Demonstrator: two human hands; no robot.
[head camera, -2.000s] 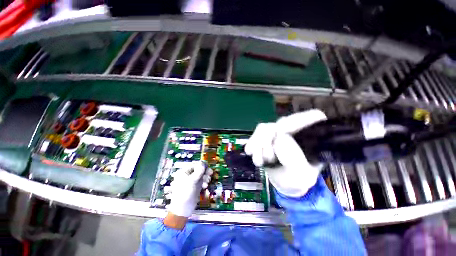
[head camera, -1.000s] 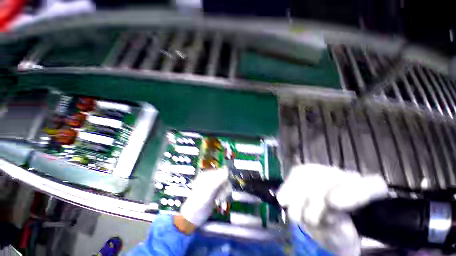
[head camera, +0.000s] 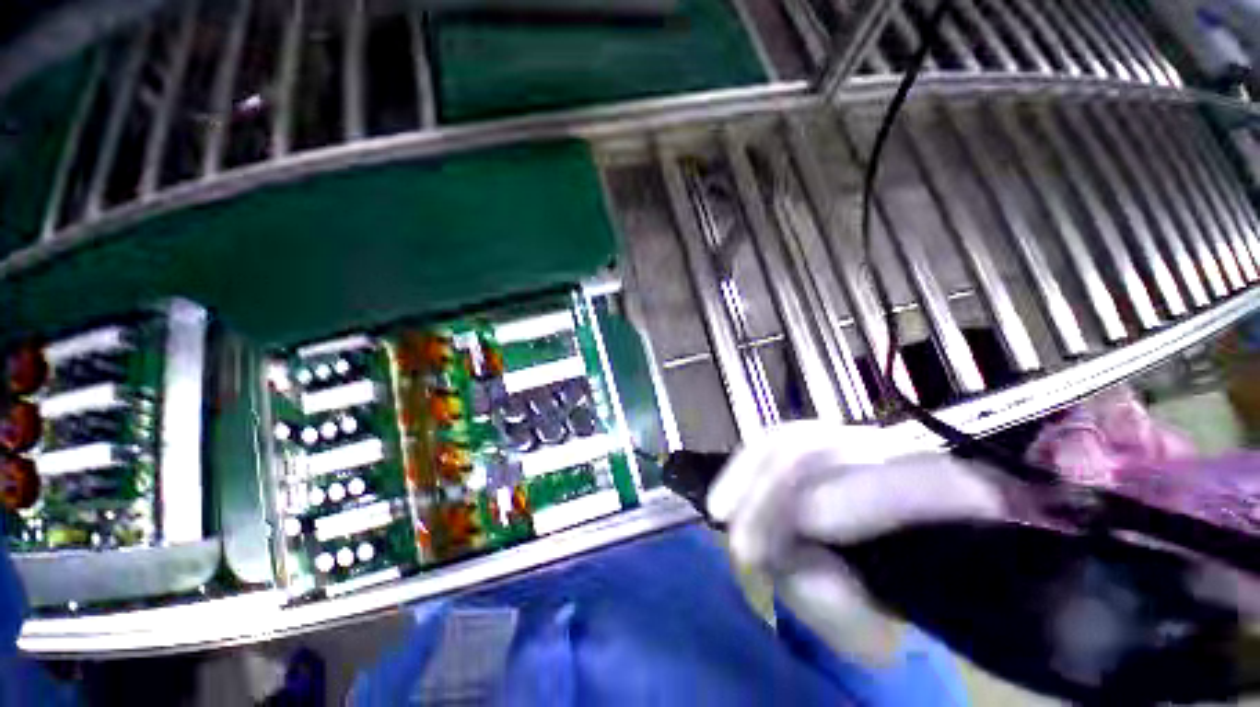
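My right hand, in a white glove, grips a black electric screwdriver. Its tip points left, at the right edge of the transformer board; contact cannot be told. The transformer board is green, with a column of amber-orange blocks, white strips and dark round parts, and lies on a green carrier pallet. My left hand is not in view.
A toroid board with orange-copper rings and a wide silver edge lies at the left. Metal rollers run to the right. A black cable hangs over them. A pink sleeve shows at the right.
The view has swung right, so the boards sit further left. My left hand has left the picture. The screwdriver tip has moved from over the board's middle to its right edge.
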